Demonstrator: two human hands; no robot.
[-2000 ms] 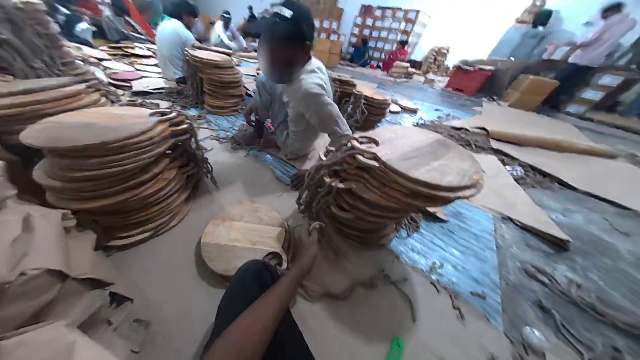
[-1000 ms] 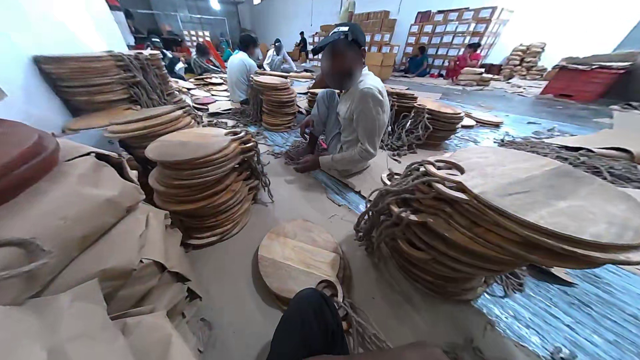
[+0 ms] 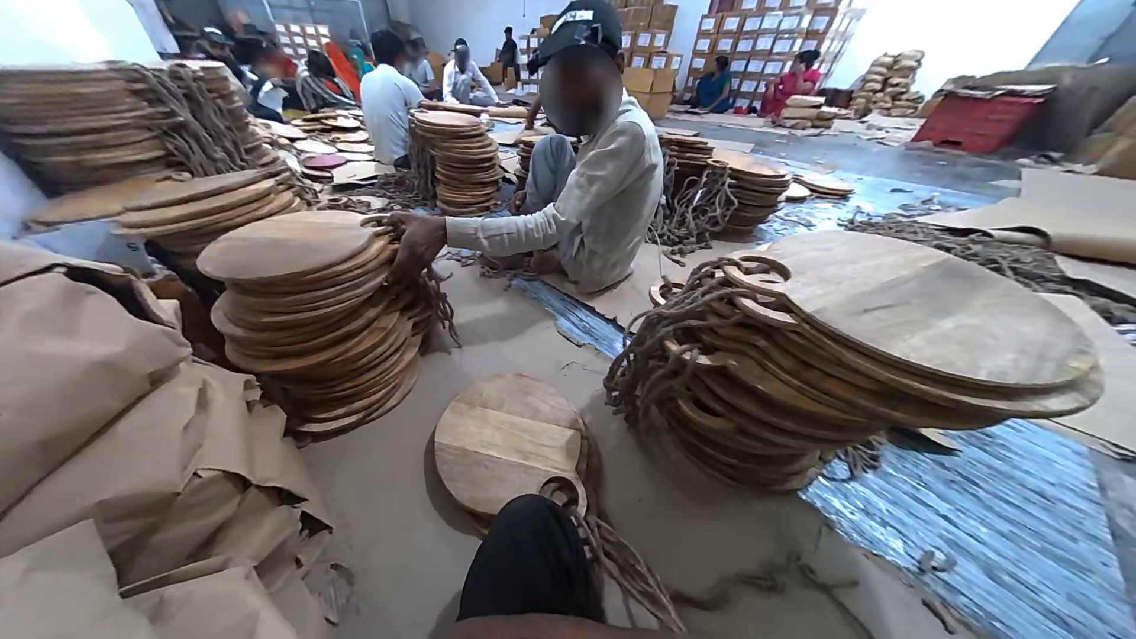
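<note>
Neither of my hands shows; only a blurred strip of my forearm crosses the bottom edge, below my dark-clothed knee. In front of the knee a few round wooden boards [image 3: 510,439] lie on brown paper, the top one with a ring-shaped handle and a cord [image 3: 630,568] trailing from it. To the right stands a leaning stack of round wooden boards [image 3: 923,311] with knotted cords at its handles. Another stack of boards [image 3: 284,248] rises on the left, where a seated co-worker's hand [image 3: 417,244] touches the top board's handle.
Crumpled brown paper [image 3: 115,426] fills the left side. The co-worker [image 3: 586,195] sits just beyond the boards. More board stacks [image 3: 457,160] stand behind. A shiny sheet [image 3: 985,524] covers the floor at right, with loose cord bits near it. Cartons [image 3: 763,53] line the back wall.
The hand seen beside the low boards two seconds ago is out of view. The co-worker's arm has reached out to the left stack. The view has swung round.
</note>
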